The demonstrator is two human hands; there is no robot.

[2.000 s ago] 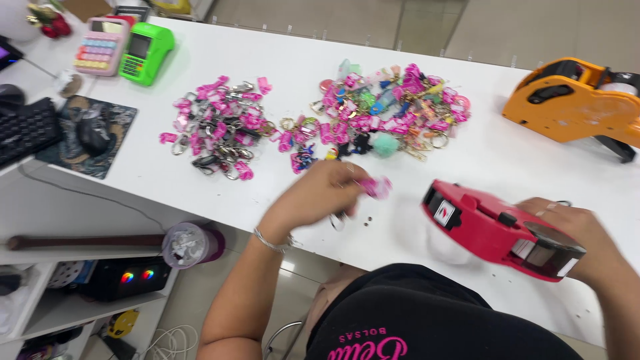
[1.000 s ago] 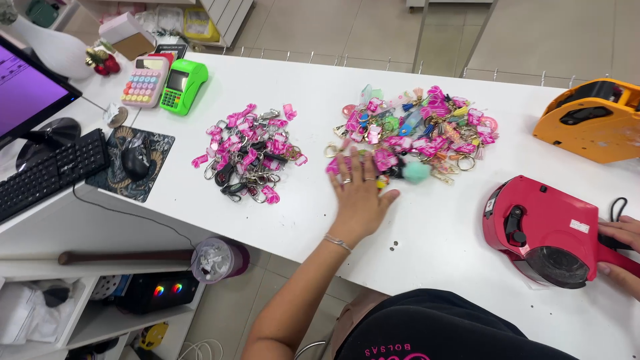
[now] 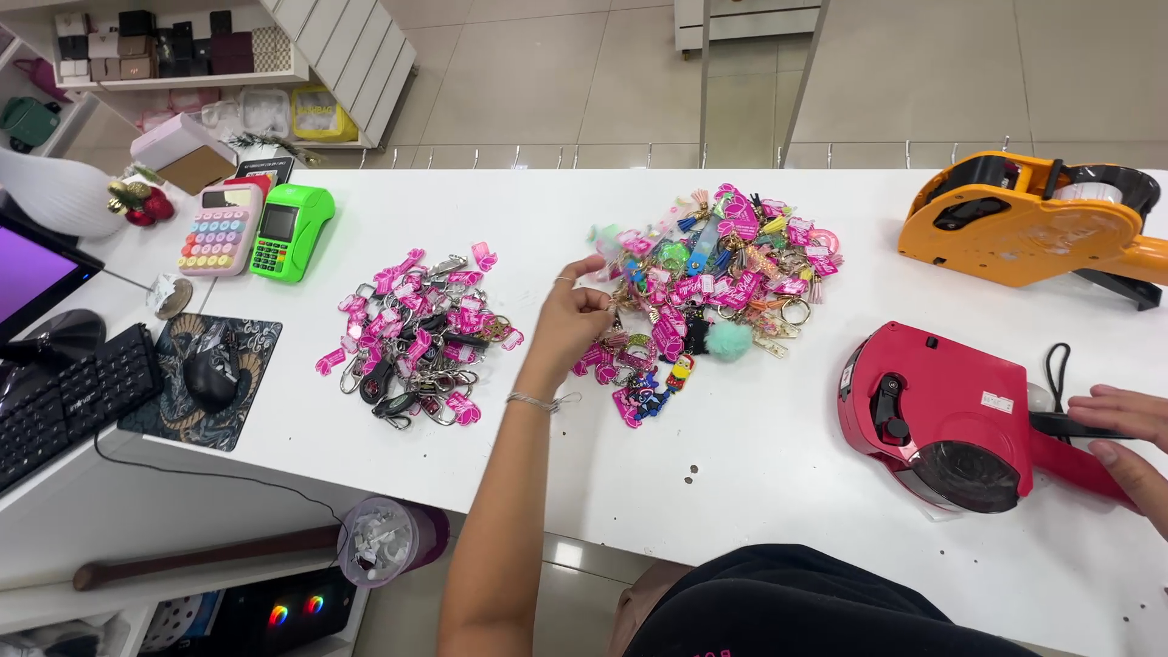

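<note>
My left hand [image 3: 573, 324] is at the left edge of a colourful pile of keychains [image 3: 721, 274] with pink tags; its thumb and forefinger are near the keychains, and whether they pinch one cannot be made out. Farther left lies a second pile of keychains [image 3: 420, 338], mostly metal and black with pink tags. A red price labeler [image 3: 940, 411] lies on its side at the right. Beside its handle, my right hand [image 3: 1127, 438] has its fingers spread, partly cut off by the frame. An orange price labeler [image 3: 1031, 219] lies behind the red one.
A green card terminal [image 3: 290, 233], a pink calculator [image 3: 222, 228], a mouse [image 3: 212, 376] and a black keyboard [image 3: 78, 401] occupy the left side. Below the white counter's [image 3: 639, 502] near edge stands a bin with paper scraps [image 3: 388, 543]. Hooks line the far edge.
The red labeler, raised in my right hand two seconds ago, now lies on the counter, and the right hand's fingers have spread. My left hand has moved to the colourful pile's left edge.
</note>
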